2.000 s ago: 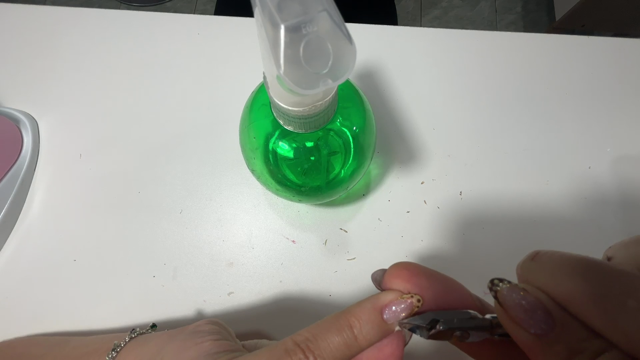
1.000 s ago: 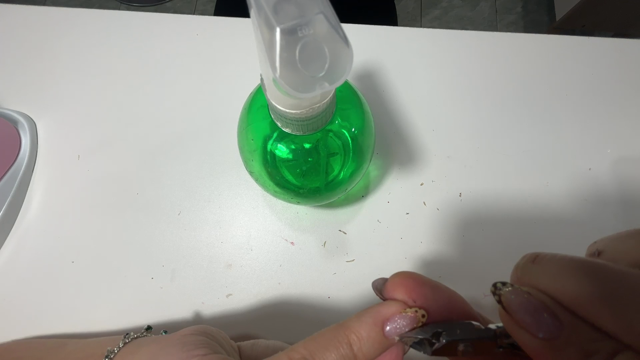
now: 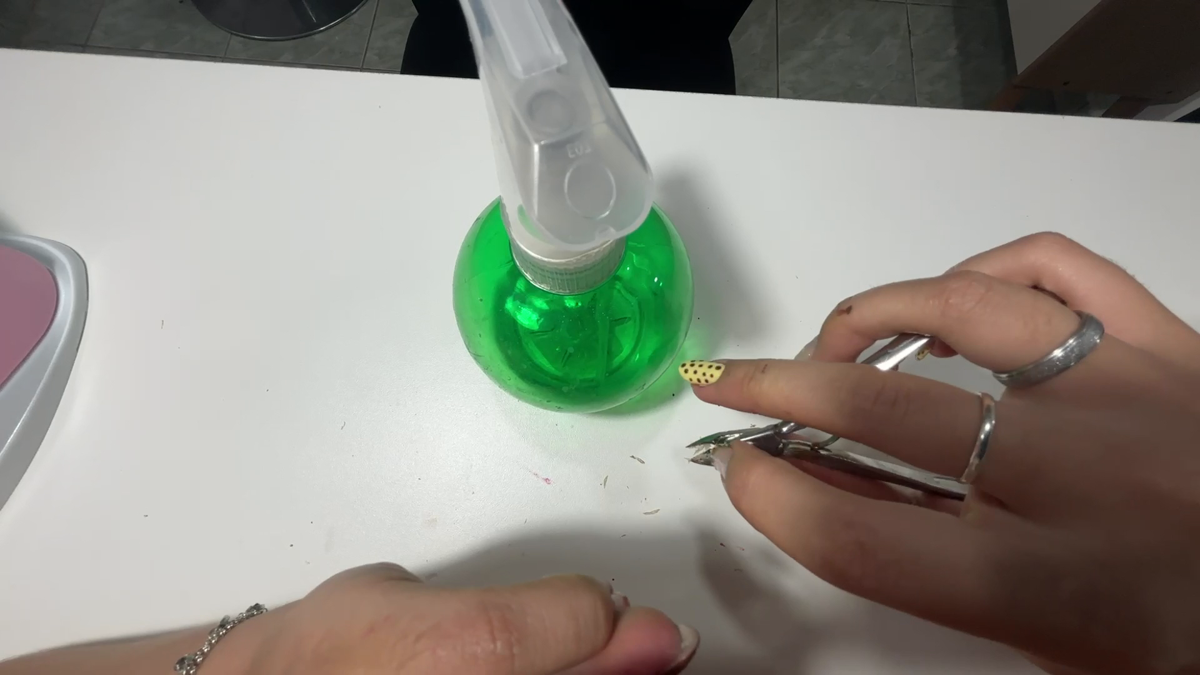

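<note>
My right hand (image 3: 947,431), with two silver-coloured rings, holds metal cuticle nippers (image 3: 783,439) at the right. Their slightly parted jaws point left, just below the green spray bottle. The index finger, its nail yellow with dark dots, stretches out above the nippers. My left hand (image 3: 487,623) lies low in the view with its fingers curled and the thumb against them; whether anything is inside the curl is hidden. A chain bracelet (image 3: 220,637) circles the left wrist. Small dark clippings (image 3: 652,512) are scattered on the white table between the hands and the bottle.
A round spray bottle of green liquid (image 3: 572,328) with a clear plastic spray head stands on the white table (image 3: 281,234). A white and pink device (image 3: 61,347) is at the left edge. Beyond the table, dark clothing or a dark seat (image 3: 572,42) and a round metal base (image 3: 277,11) show.
My right hand has moved the nippers up and away from my left fingertips, and its index finger now extends. The fingers of my left hand have curled in.
</note>
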